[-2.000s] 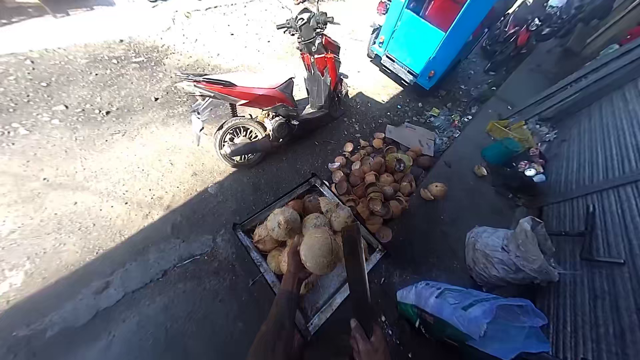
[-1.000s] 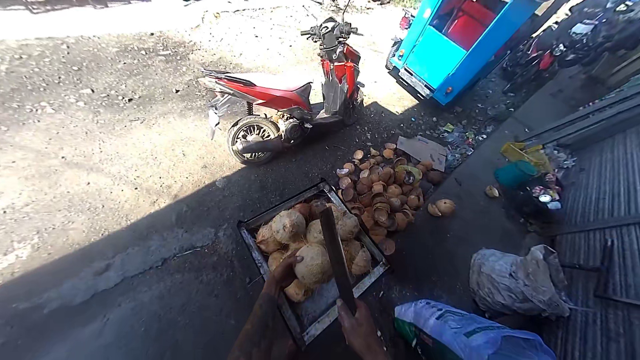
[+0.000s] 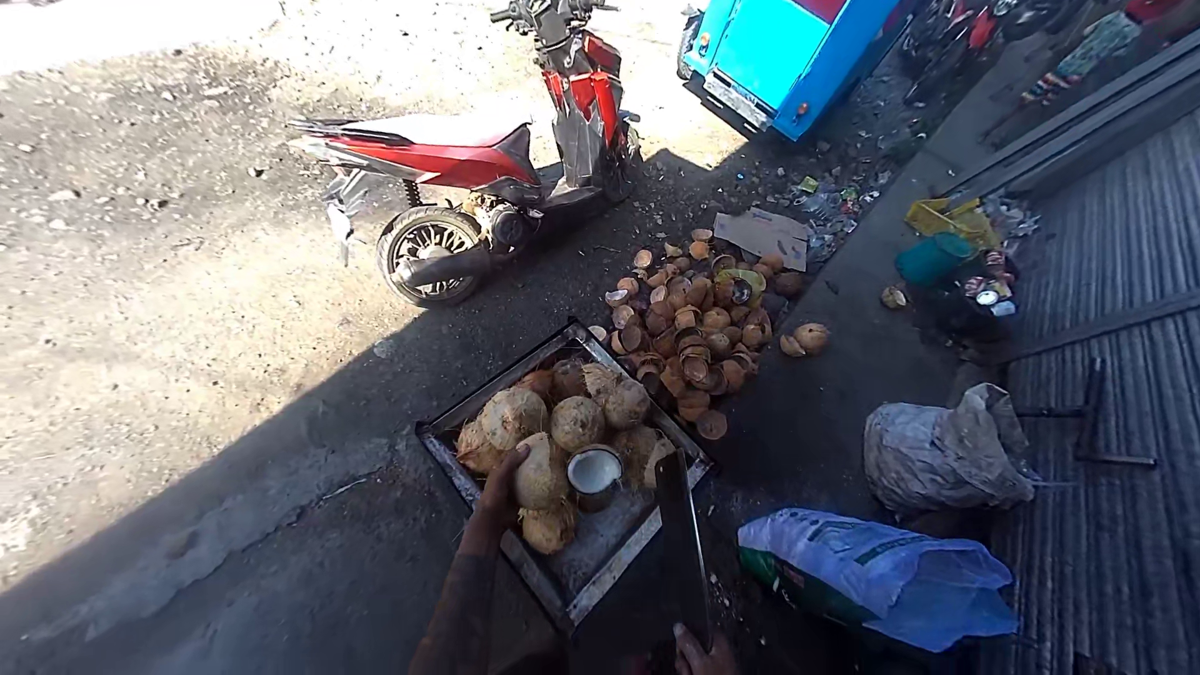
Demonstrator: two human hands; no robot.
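Note:
My left hand point(image 3: 503, 486) grips a husked coconut point(image 3: 541, 472) from its left side, over a metal-framed tray point(image 3: 614, 569) of whole brown coconuts. Just right of it, an opened coconut half point(image 3: 593, 470) shows white flesh inside its dark shell. At the bottom edge, my right hand point(image 3: 703, 653) is closed on the handle of a machete point(image 3: 684, 544). The broad blade points up and away, over the tray's right corner. Part of the right hand is cut off by the frame.
Beyond the tray lies a heap of coconut shells point(image 3: 698, 323) with cardboard point(image 3: 761, 236). A red scooter point(image 3: 450, 164) and a blue vehicle point(image 3: 769, 56) stand farther off. On the right are a plastic sack point(image 3: 877, 572), a greyish sack point(image 3: 937, 455), a green container point(image 3: 936, 258) and a corrugated wall point(image 3: 1116, 544).
The machete blade has moved from above the coconuts to the tray's right side. A coconut half with white flesh now shows beside the left hand; none was visible a second ago.

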